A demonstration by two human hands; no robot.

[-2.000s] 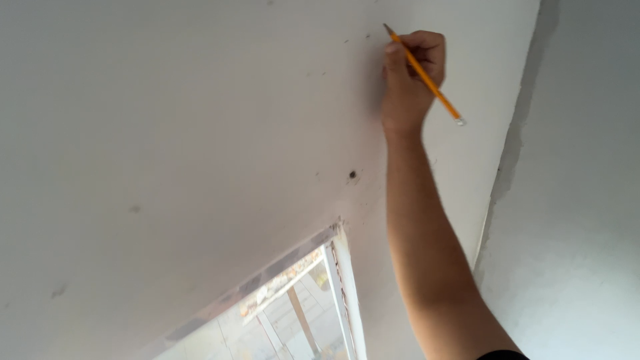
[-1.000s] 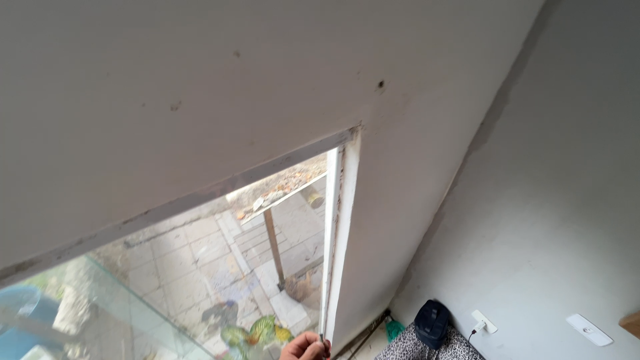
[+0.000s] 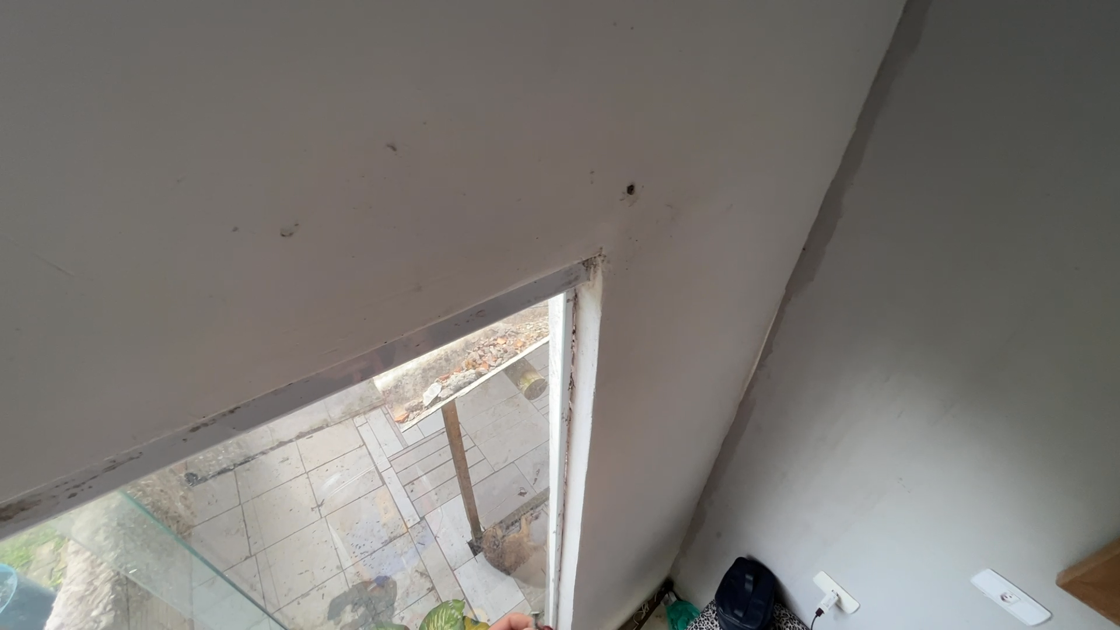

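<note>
At the bottom edge, the fingertips of a hand [image 3: 514, 621] show low beside the white window frame [image 3: 573, 455]; which hand it is cannot be told, and the rest lies below the view. Whether it holds anything is hidden. Above the window, the white wall [image 3: 455, 114] has a small dark hole [image 3: 630, 189] near the frame's upper corner, with chips and marks around. No pencil shows.
Through the window lie paving tiles [image 3: 289, 516], a wooden post [image 3: 461, 468] and a glass pane's edge [image 3: 192, 560]. At lower right are a dark bag [image 3: 745, 595], a wall socket with a plug [image 3: 836, 592], a white wall plate [image 3: 1011, 597] and a wooden edge [image 3: 1094, 577].
Two seconds ago a raised hand held an orange pencil against the upper wall; that hand and pencil are gone from there. The view has tilted down toward the window.
</note>
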